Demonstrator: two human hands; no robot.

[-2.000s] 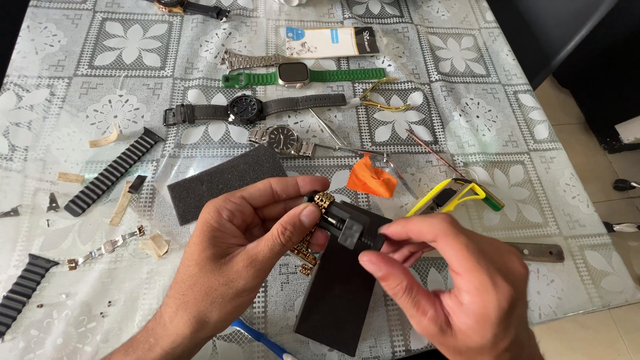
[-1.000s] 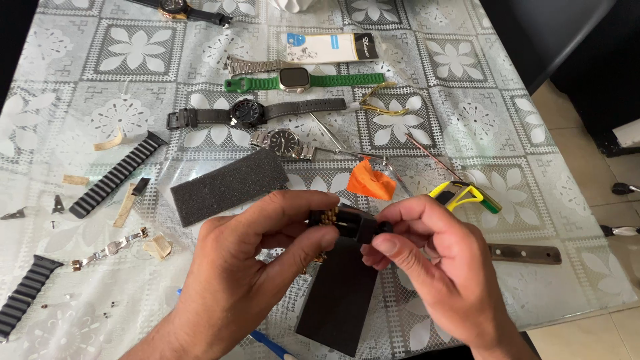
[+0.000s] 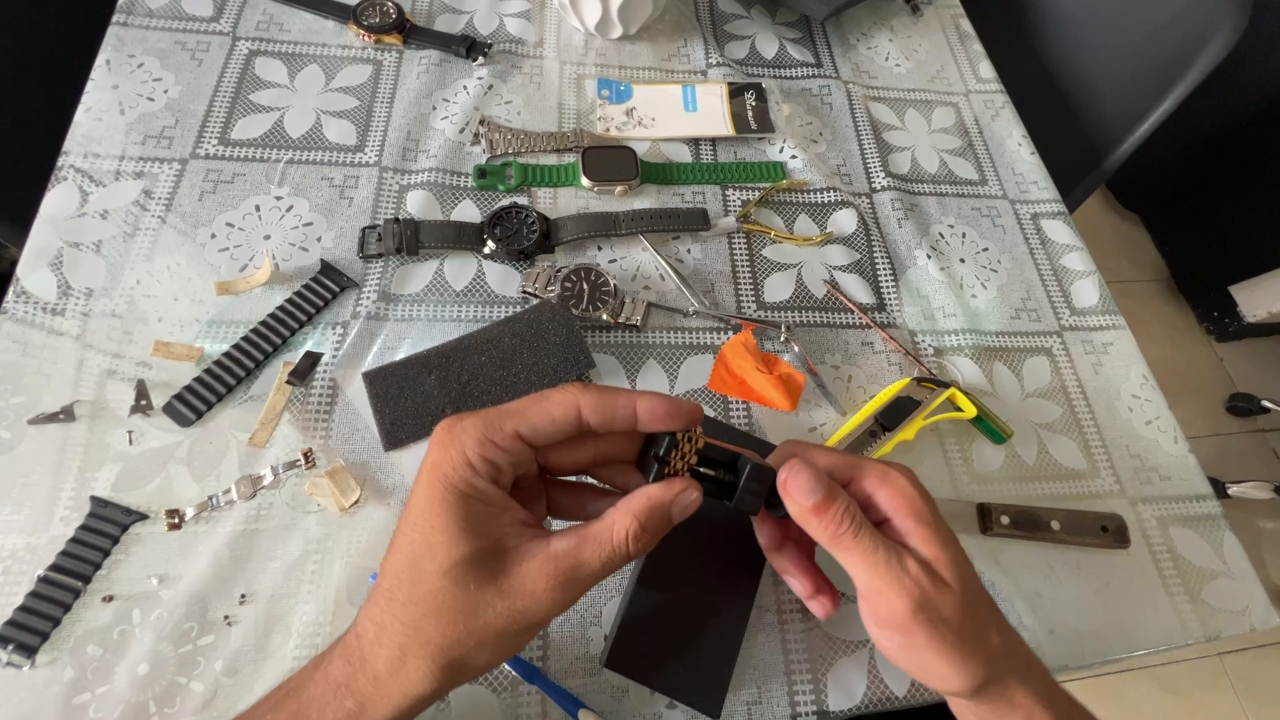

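Observation:
Between thumb and fingers, my left hand (image 3: 540, 520) holds a black watch-band link remover (image 3: 735, 480) with a gold-coloured metal watch band (image 3: 685, 452) seated in its slot. A thin pin of the tool points at the band's side. My right hand (image 3: 880, 550) pinches the knob at the tool's right end; the knob is mostly hidden by the fingers. Under the hands lies a black rectangular box (image 3: 685, 620). A dark foam pad (image 3: 475, 375) lies just beyond my left hand.
Beyond the hands lie a steel-band watch (image 3: 585, 292), a black watch (image 3: 515, 232), a green-strapped smartwatch (image 3: 610, 170) and an orange cloth (image 3: 755, 370). At right are a yellow cutter (image 3: 900, 415) and a knife handle (image 3: 1053, 525). Strap pieces (image 3: 258, 345) and tiny parts are at left.
My right hand has moved from beside the tool's right part onto its end knob. The left hand still holds the tool and band, now tilted differently.

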